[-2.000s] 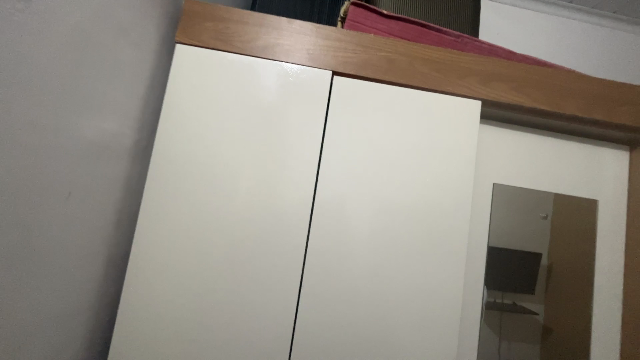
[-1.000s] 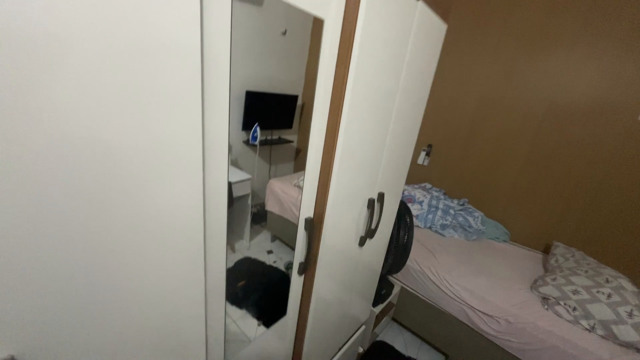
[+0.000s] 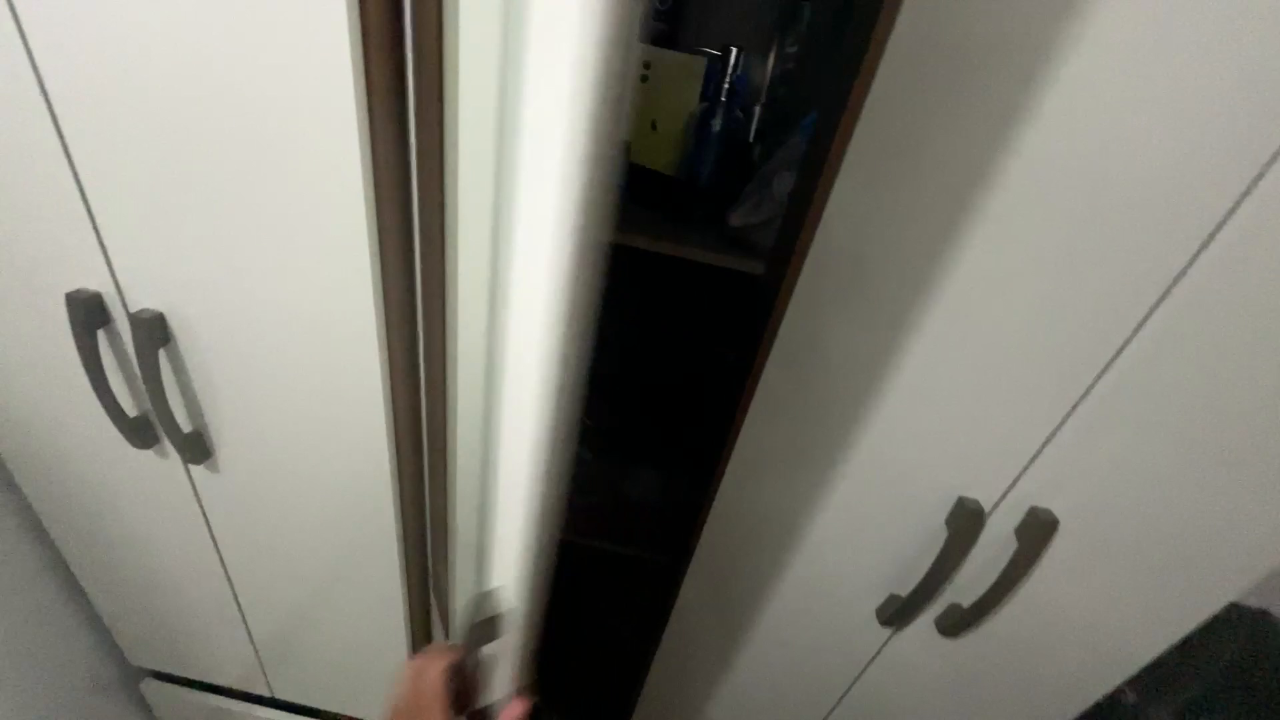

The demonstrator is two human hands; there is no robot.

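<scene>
One of my hands point(image 3: 440, 685) is at the lower edge of the view, its fingers at the dark handle point(image 3: 485, 622) of the white middle wardrobe door point(image 3: 555, 300); it looks like my left hand, blurred and partly cut off. That door stands ajar. Through the gap, a shelf point(image 3: 690, 250) shows in the dark interior, bearing a yellow box point(image 3: 665, 110), a blue bottle with a metallic top point(image 3: 722, 120) and a clear plastic bag point(image 3: 770, 195). My other hand is out of view.
White double doors with dark curved handles point(image 3: 110, 370) stand at the left, and another pair with similar handles point(image 3: 935, 570) at the right. Below the left doors is a drawer front point(image 3: 210, 700). A black object point(image 3: 1200, 665) lies at the lower right.
The mirrored middle door, shut a second ago, now stands ajar and shows the shelves inside. A hand has come into view at its handle. The view has swung closer and downward.
</scene>
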